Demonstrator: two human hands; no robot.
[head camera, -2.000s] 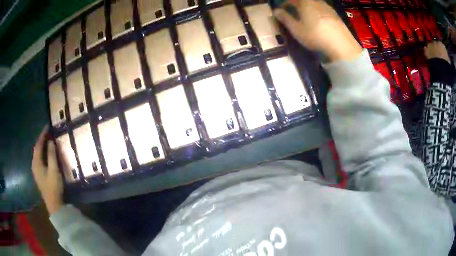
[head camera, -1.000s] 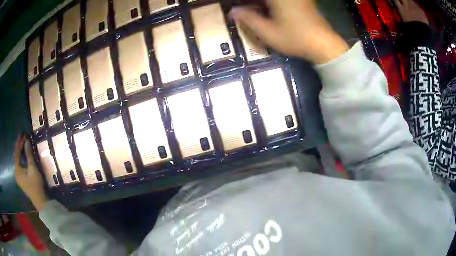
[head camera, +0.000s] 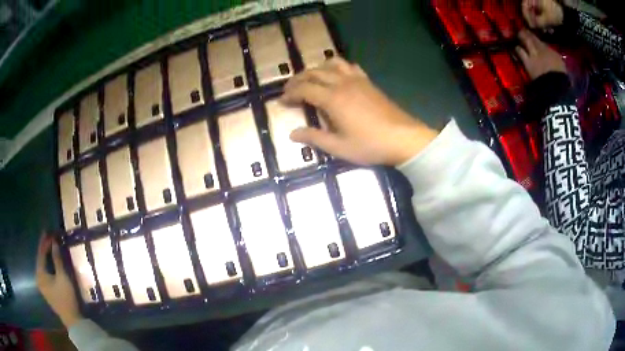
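A black shiny tray (head camera: 271, 179) lies in front of me, with three rows of flat gold panels (head camera: 194, 159) in its pockets. Each panel has a small black oval near its lower right corner. The bottom row glares white. My right hand (head camera: 356, 113) is palm down over the right part of the middle row, fingers and thumb apart, with nothing seen in it. It hides part of the panels there. My left hand (head camera: 56, 281) is at the tray's lower left edge. Its contact with the tray is unclear.
The tray lies on a dark green bench top (head camera: 394, 58), with a pale rail (head camera: 34, 140) along its far side. At the right, another person's hands (head camera: 541, 55) are over red panels (head camera: 488, 81) in black trays. Something red shows at the lower left corner.
The tray now sits lower in view, showing the whole top row. My right hand has moved left and down from the tray's upper right. My left hand stays by the left edge.
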